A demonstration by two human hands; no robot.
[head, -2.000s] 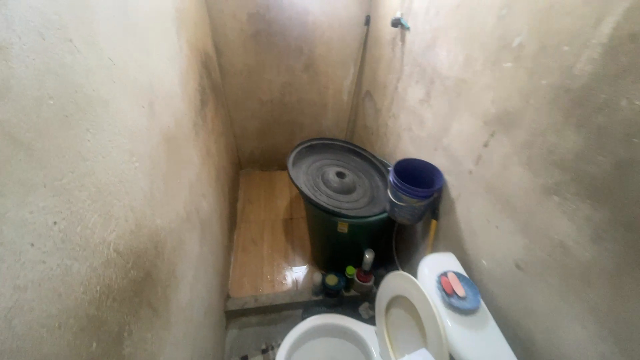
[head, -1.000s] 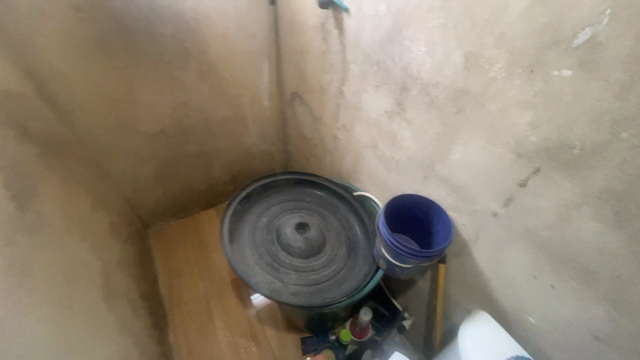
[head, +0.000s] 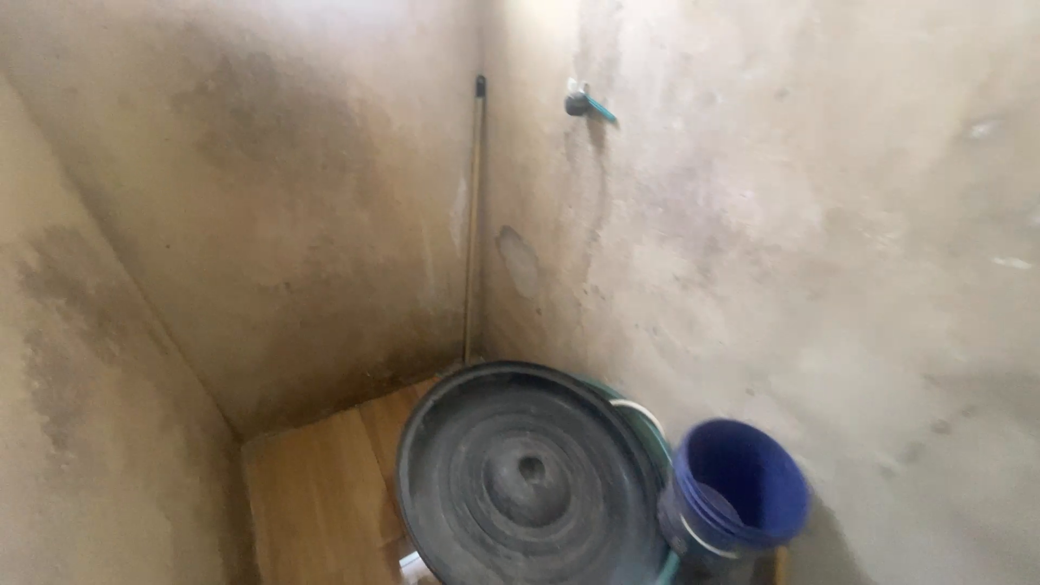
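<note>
Neither my left hand nor my right hand shows in the head view. A round black plastic lid lies over a green bin, whose rim shows at the right of the lid. Against the lid's right side is a blue plastic bucket with a pale handle, its mouth facing up. Part of a yellowish handle shows below the bucket.
A long pole with a black tip leans in the wall corner. A tap with a teal lever juts from the stained right wall. Wood-look flooring lies left of the lid.
The view has tilted up and drawn in on the corner; the toilet and the bottles seen earlier are out of frame. No object has plainly moved.
</note>
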